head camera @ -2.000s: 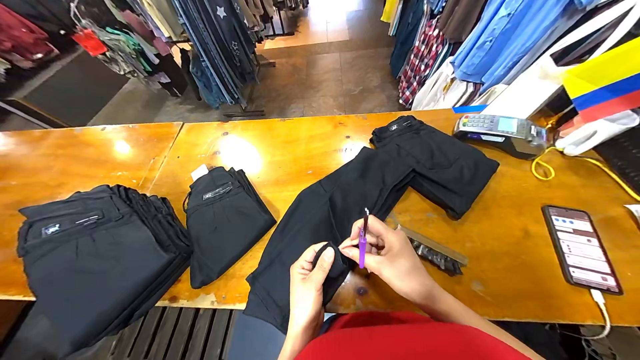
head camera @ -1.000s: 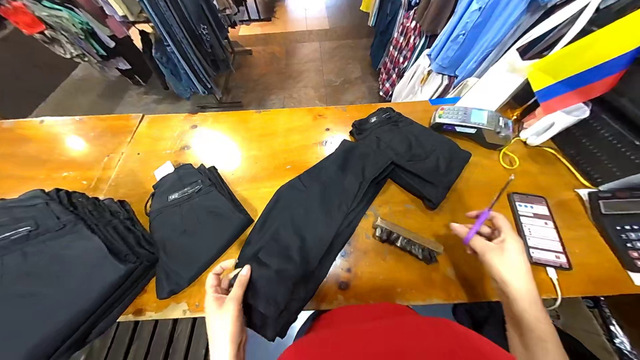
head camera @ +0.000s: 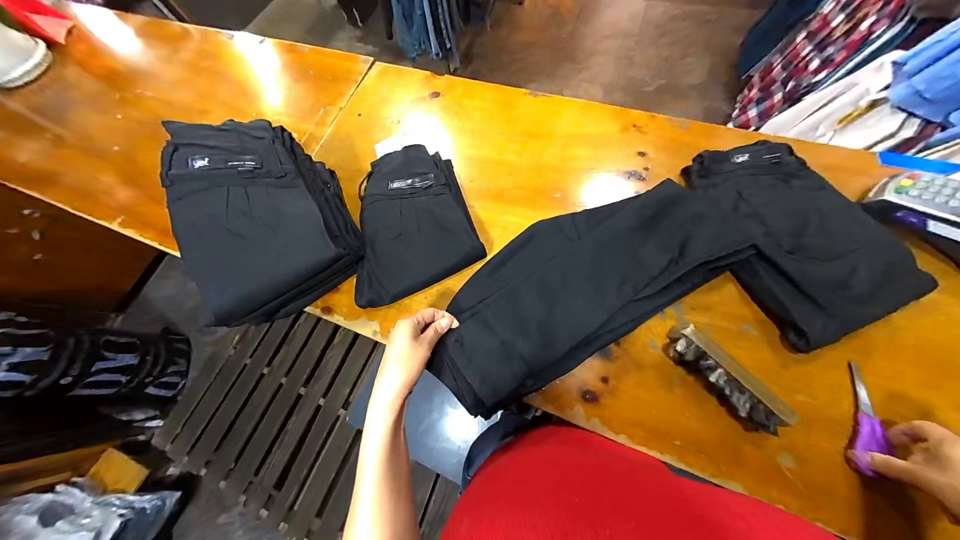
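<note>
Black trousers (head camera: pixel 592 277) lie across the wooden counter, their leg end hanging slightly over the near edge. My left hand (head camera: pixel 420 334) pinches the hem corner of that leg between thumb and fingers. At the far right my right hand (head camera: pixel 919 457) has its fingers on the purple handle of small scissors (head camera: pixel 868 427), which point away from me on or just above the counter; which of the two I cannot tell. A wooden brush (head camera: pixel 727 379) with dark bristles rests between the trousers and the scissors. To the left are a folded black pair (head camera: pixel 416 232) and a stack of folded black trousers (head camera: pixel 255 225).
A card terminal (head camera: pixel 926 199) stands at the right edge of the counter (head camera: pixel 480 120). Hanging shirts (head camera: pixel 817 67) are beyond the counter at the upper right. Below the near edge lie a slatted wooden platform (head camera: pixel 262 412) and a plastic bag (head camera: pixel 82 514) at lower left.
My hands have parted: the right hand has moved right with the scissors and is now low by the counter, while the left stays at the trouser hem. The view has swung left.
</note>
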